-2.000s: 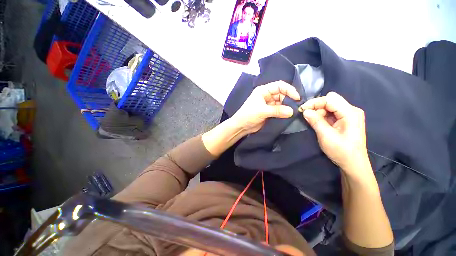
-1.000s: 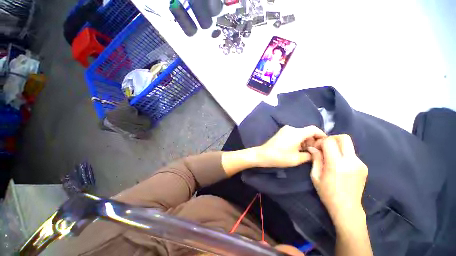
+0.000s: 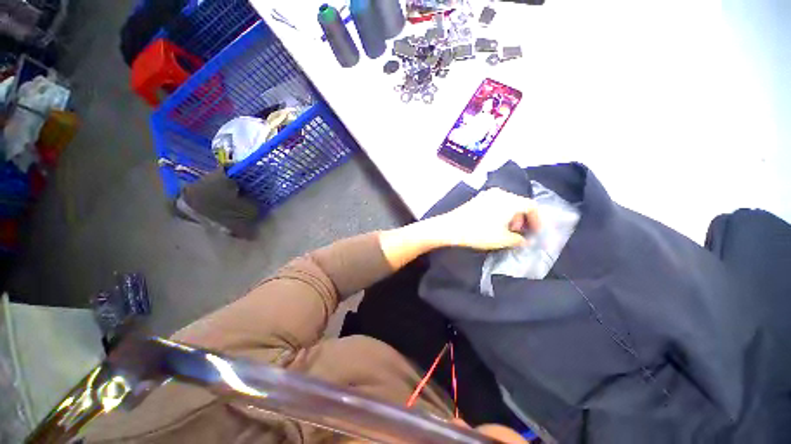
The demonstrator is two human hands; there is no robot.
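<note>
A dark grey-navy jacket [image 3: 624,286] lies over the table edge and my lap, its opening showing shiny light grey lining [image 3: 555,227]. My left hand [image 3: 490,220] has its fingers curled on the jacket's edge beside the lining; what lies under the fingertips is hidden. A fine dark thread [image 3: 598,316] runs over the cloth from near the lining to the lower right. My right hand is not in view. No needle can be made out.
On the white table [image 3: 642,95] lie a lit phone [image 3: 480,124], a pile of small metal fasteners [image 3: 434,54] and thread spools [image 3: 339,36]. A blue basket [image 3: 299,147] with bags stands left. A blurred shiny tube [image 3: 286,392] crosses the lower foreground.
My right hand has left the garment edge and gone out of view. My left hand stays at the edge, and more lining shows. The view has shifted, so the table things appear lower.
</note>
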